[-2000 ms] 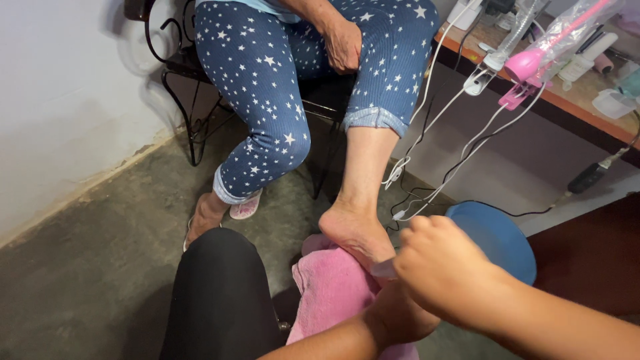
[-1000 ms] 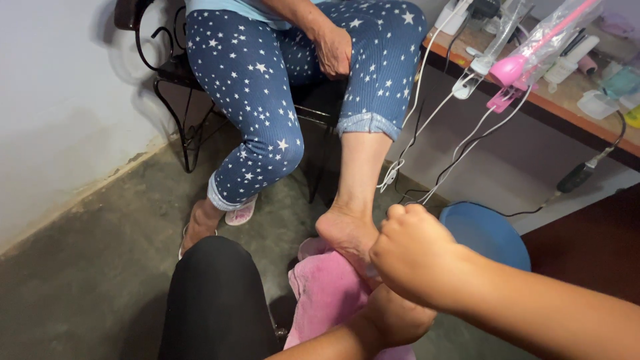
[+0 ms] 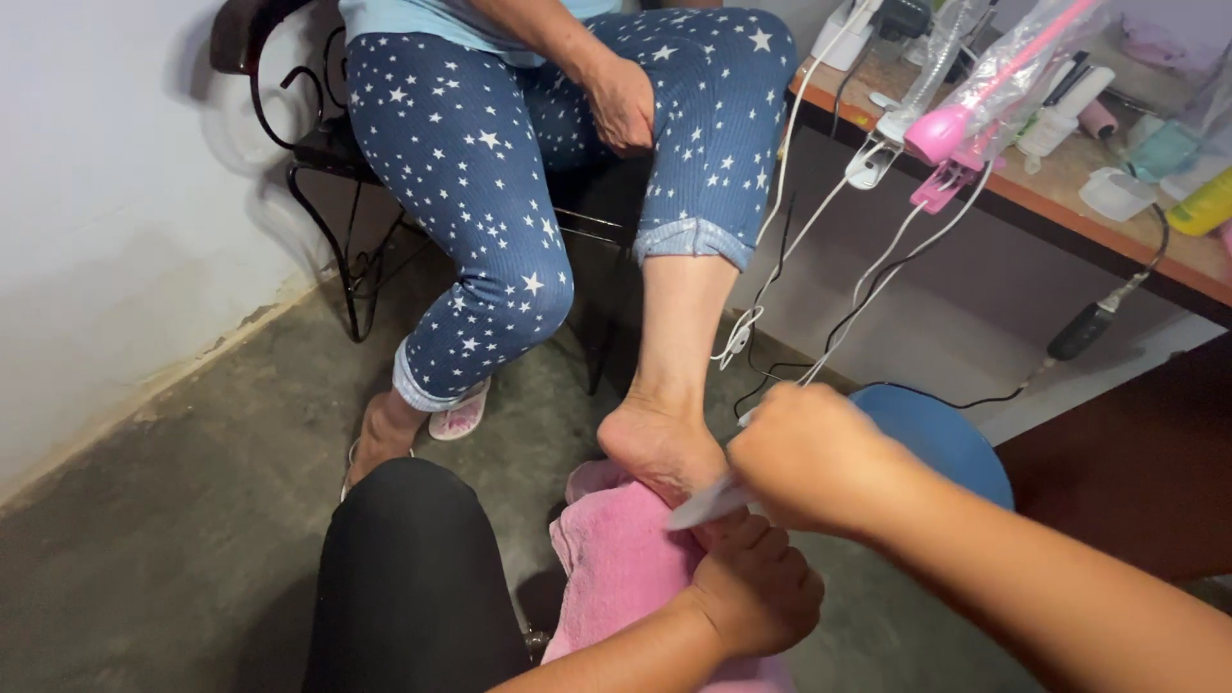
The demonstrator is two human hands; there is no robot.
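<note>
A seated person's bare foot (image 3: 664,448) rests on a pink towel (image 3: 616,558) over my lap area. My left hand (image 3: 760,587) is closed around the front part of that foot, its toes hidden by my fingers. Just above it, my right hand (image 3: 818,462) grips a flat, pale foot file (image 3: 707,505), blurred, its blade lying across the sole below the heel. The handle is mostly hidden in my fist.
At right, a wooden table (image 3: 1039,197) bears clip-on lamps (image 3: 938,135), bottles and cables hanging down. A blue basin (image 3: 938,443) stands beneath. The person's other foot (image 3: 380,438), in a sandal, is on the floor near my black-clad knee (image 3: 414,568).
The flat blade, barely visible one second ago, now shows across the sole. My right hand has shifted slightly at the foot; my left hand keeps its hold.
</note>
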